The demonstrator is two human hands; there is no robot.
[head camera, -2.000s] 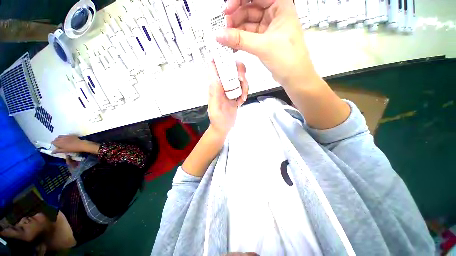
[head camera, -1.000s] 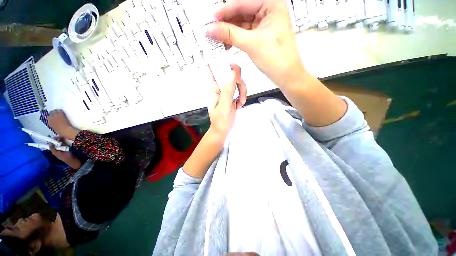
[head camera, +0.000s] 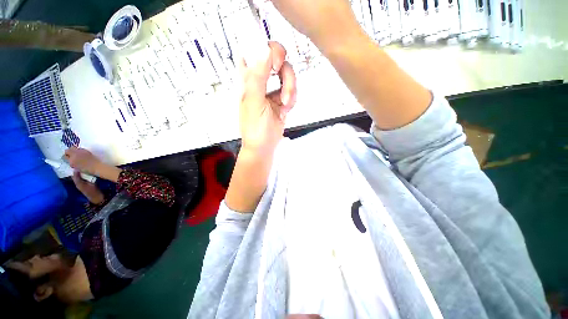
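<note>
My left hand (head camera: 265, 99) is over the bench's front part, fingers curled around a white unit (head camera: 273, 82) that is washed out by glare and partly hidden by the fingers. My right hand (head camera: 311, 15) reaches to the top edge of the picture; its fingers are cut off, so what it holds cannot be seen. Rows of slim white units (head camera: 168, 75), some with dark strips, lie on the bench left of my hands. More white units (head camera: 430, 19) stand closely lined up to the right.
Two white rings with dark centres (head camera: 122, 27) lie at the far left, near a sheet with a dark grid (head camera: 47, 103). A second worker (head camera: 134, 230) sits at the left beside a blue crate (head camera: 28, 180). A red object (head camera: 212, 187) is below the bench.
My right hand has moved up to the picture's top edge. My left hand has shifted slightly left and up. The second worker's hands have moved, and the view has shifted a little.
</note>
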